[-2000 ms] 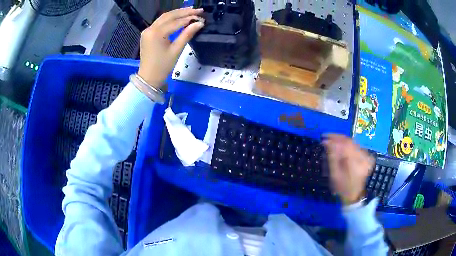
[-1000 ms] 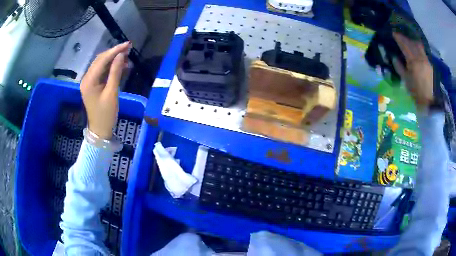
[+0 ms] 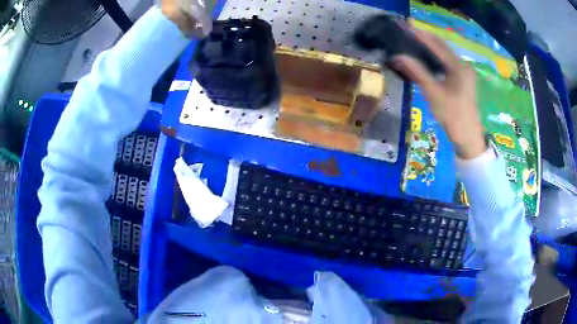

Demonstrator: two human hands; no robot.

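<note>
A black plastic housing (image 3: 237, 66), blocky, stands on the left of the perforated metal plate (image 3: 291, 25). The wooden block fixture (image 3: 326, 95) is on the plate to its right, with no black part seen behind it. My right hand (image 3: 446, 88) grips a blurred, elongated black part (image 3: 405, 43) above the plate's right side and the picture-book mat (image 3: 500, 95). My left hand (image 3: 190, 16) is at the top edge, blurred and partly cut off, just beyond the housing's upper left corner; whether it holds anything cannot be told.
A black keyboard (image 3: 348, 218) lies along the bench front, with a crumpled white tissue (image 3: 201, 193) at its left end. The blue bin (image 3: 38, 190) at left holds rows of black parts (image 3: 130, 190). A fan (image 3: 60, 19) is at upper left, an open carton (image 3: 547, 291) at lower right.
My right hand has come in from the mat's far right and now grips a black part. The black part behind the wood is gone from there. My left hand has moved from above the bin towards the housing.
</note>
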